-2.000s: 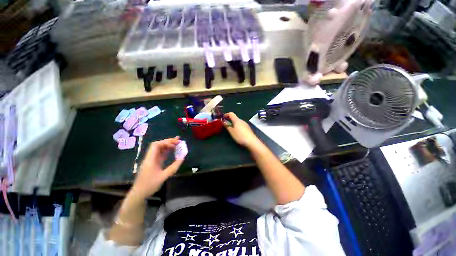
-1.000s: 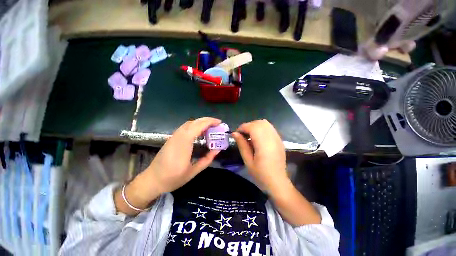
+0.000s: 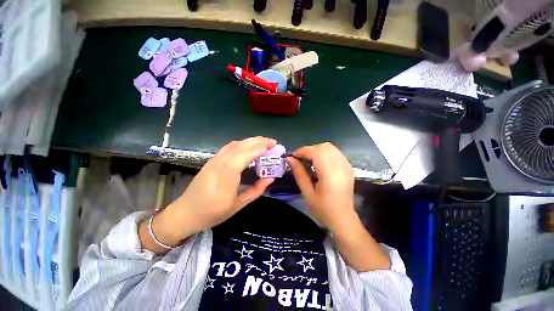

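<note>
My left hand (image 3: 222, 179) holds a purple watch card (image 3: 271, 162) with small print between thumb and fingers, just past the bench's front edge. My right hand (image 3: 325, 179) pinches a small dark hand tool (image 3: 293, 156), mostly hidden in the fingers, with its tip at the card's upper right edge. Purple and light blue watch cards (image 3: 153, 97) lie loose in a pile on the green bench (image 3: 206, 115) at the left. The red tool basket (image 3: 273, 104) stands behind my hands.
A black heat gun (image 3: 425, 108) lies on white paper (image 3: 389, 136) at the right, beside a grey fan (image 3: 528, 140). A phone (image 3: 433, 30) and dark strap ends (image 3: 380, 19) are on the pale ledge. A keyboard (image 3: 465, 255) is lower right; trays with blue straps (image 3: 30, 218) are lower left.
The right hand has left the red basket and come to the card with the dark tool. The left hand has brought the card right, in front of me. Over the last second both hands barely moved.
</note>
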